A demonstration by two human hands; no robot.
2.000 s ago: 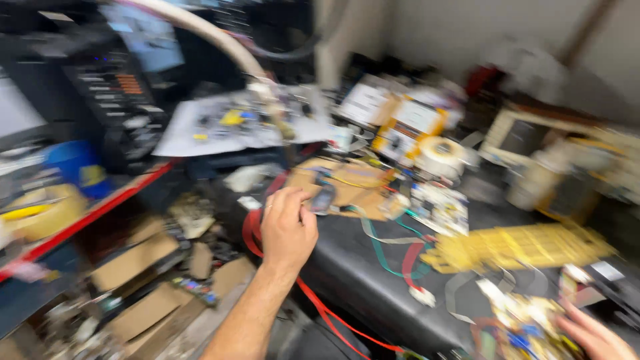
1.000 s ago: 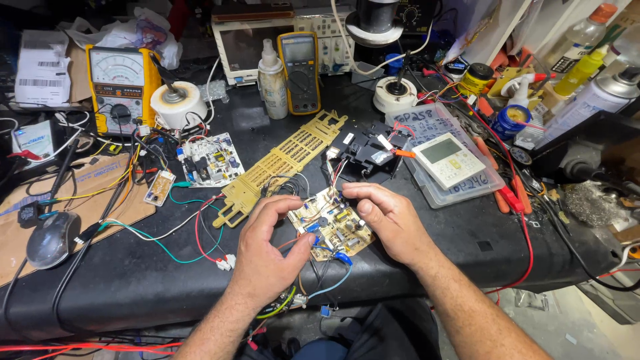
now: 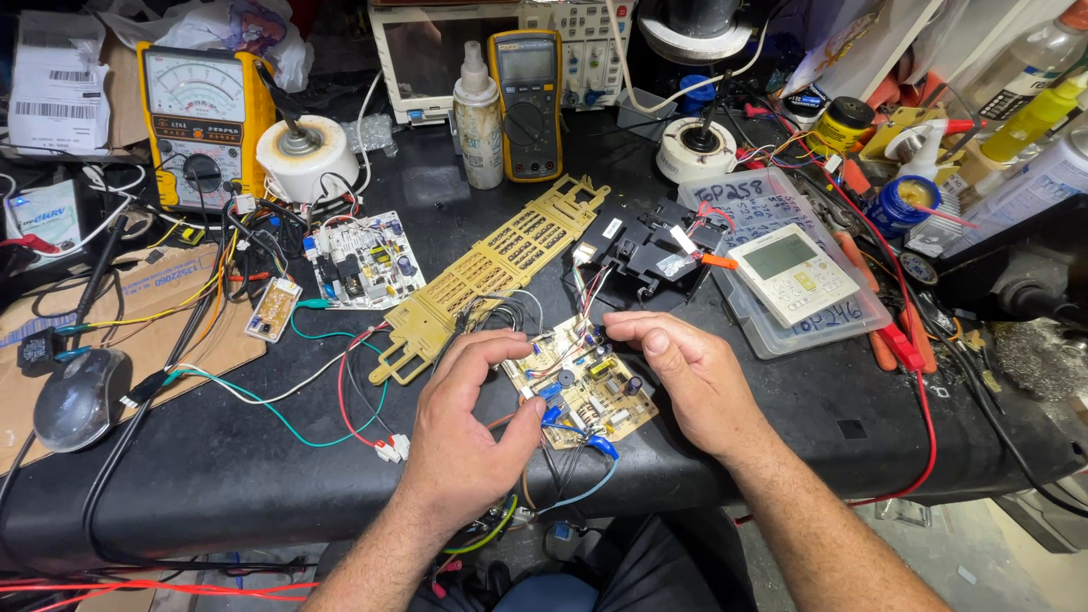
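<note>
A tan printed circuit board (image 3: 595,391) with capacitors, wires and blue insulated connectors lies on the black bench mat. My left hand (image 3: 476,416) is at its left edge, thumb by the blue connectors, fingers curved over the cables. At the board's upper right edge is my right hand (image 3: 684,374), its fingers bent and thumb raised. Whether either hand grips the board is unclear. Wires run from the board toward a black plastic housing (image 3: 650,255). A yellow-tan slotted plastic frame (image 3: 493,272) lies diagonally behind my left hand.
An analog multimeter (image 3: 204,127), a digital multimeter (image 3: 527,106) and a spray bottle (image 3: 478,119) stand behind. Another circuit board (image 3: 365,259) and a computer mouse (image 3: 82,399) lie left. At right, a wall controller (image 3: 795,272) rests on a plastic case (image 3: 765,327), near pliers and red leads.
The view has swung right since two seconds ago, when my left hand was by the mouse. Both hands have stayed around the circuit board over the last second.
</note>
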